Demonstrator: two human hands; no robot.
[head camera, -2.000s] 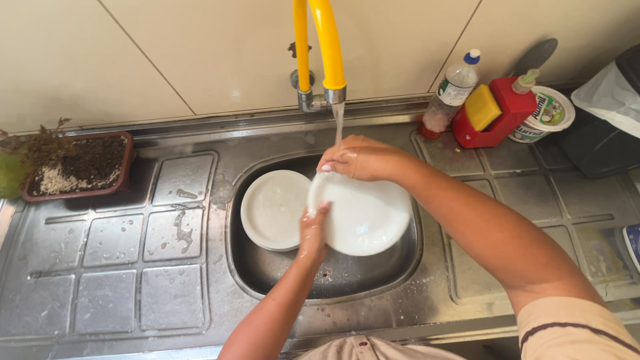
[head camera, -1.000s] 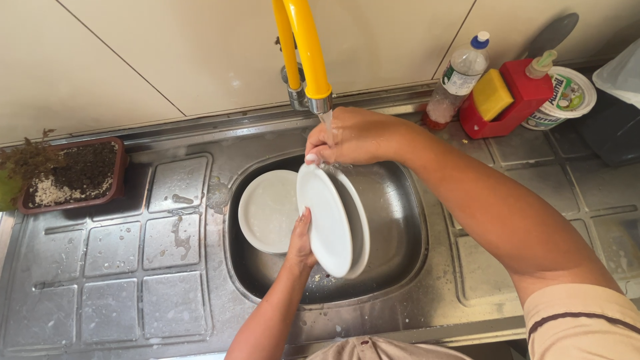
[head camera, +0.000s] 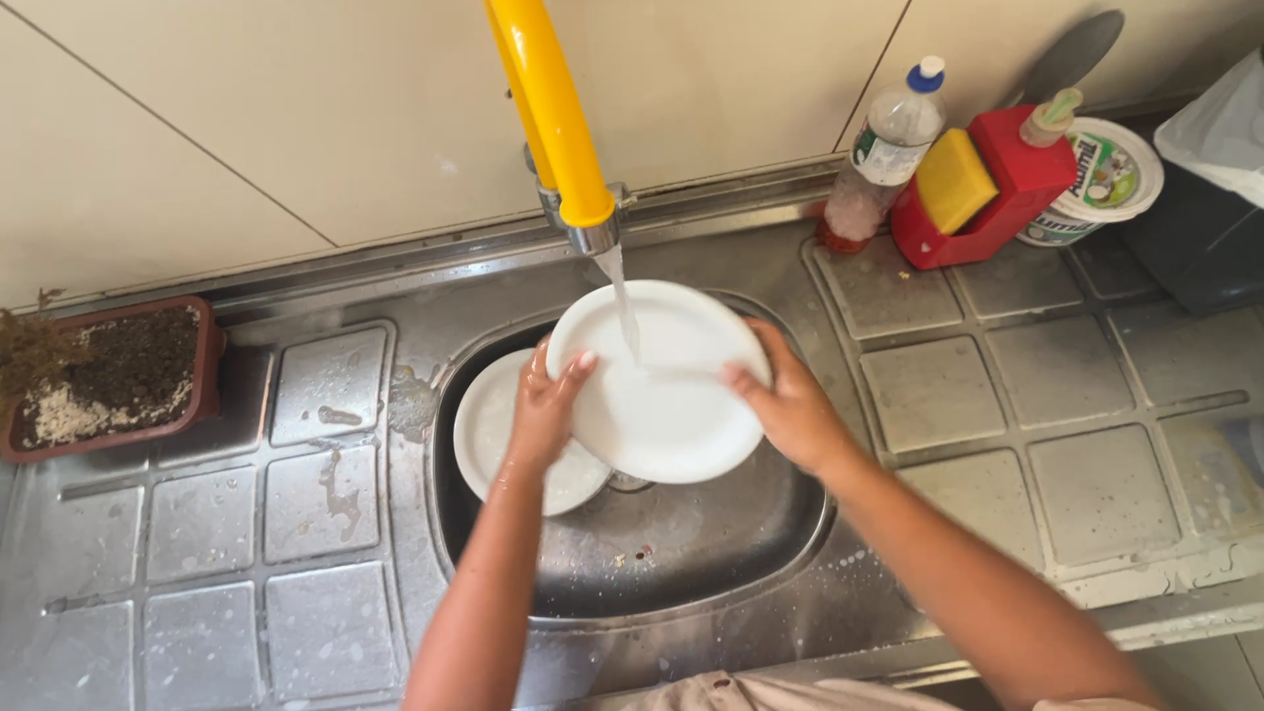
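Observation:
A white plate (head camera: 671, 425), its face turned up, is held by its rim over the steel sink basin (head camera: 691, 583). My left hand (head camera: 550, 405) grips the left edge, thumb on top. On the opposite edge my right hand (head camera: 790, 400) has hold of the rim, its fingers mostly hidden underneath. Water runs from the yellow faucet (head camera: 563, 118) onto the plate's face. Another white plate (head camera: 484, 425) lies in the left part of the basin, partly behind my left hand and the held plate; whether more are stacked beneath it, I cannot tell.
Right of the basin, by the wall, stand a plastic bottle (head camera: 884, 148), a red dispenser (head camera: 1017, 168) with a yellow sponge (head camera: 955, 183), a white tub (head camera: 1116, 173) and a dark container (head camera: 1200, 237). A brown planter (head camera: 202, 365) with soil sits on the left drainboard (head camera: 202, 523).
The held plate, tilted on edge one second ago, now lies flatter under the stream. My right hand has moved from beneath the faucet down to the plate's right rim.

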